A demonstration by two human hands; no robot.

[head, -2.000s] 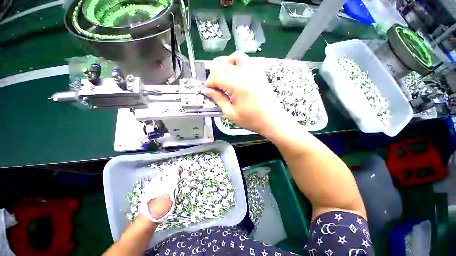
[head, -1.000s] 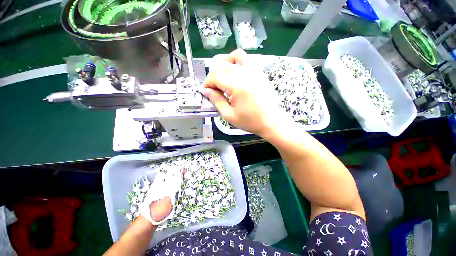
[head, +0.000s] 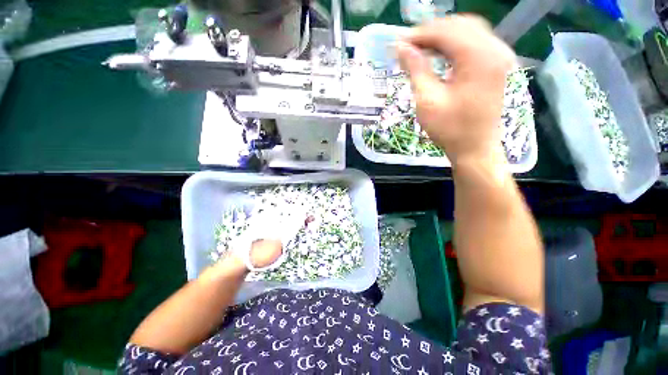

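My left hand (head: 269, 236), in a thin white glove, lies among small white, silver and green parts (head: 322, 238) in the near translucent tub (head: 192, 220). Its fingertips blend with the parts, so its grip is unclear. My bare right hand (head: 465, 88) is raised over the far parts bin (head: 410, 157), right of the loading fixture (head: 360, 82) and apart from it. Its thumb and fingers are bent close together; blur hides whether a part is between them. The silver air cylinder (head: 205, 69) lies horizontally at the left of the fixture.
The machine base (head: 307, 139) stands behind the near tub. The steel bowl feeder (head: 264, 15) is cut off by the top edge. A side bin (head: 575, 117) stands at the right. A green crate (head: 438, 256) with a bag of parts is right of my lap. Red stools (head: 91, 260) are under the bench.
My right hand has left the fixture and moved right over the far bin. My left hand stays in the near tub. The view has shifted, so the bench sits higher in the picture.
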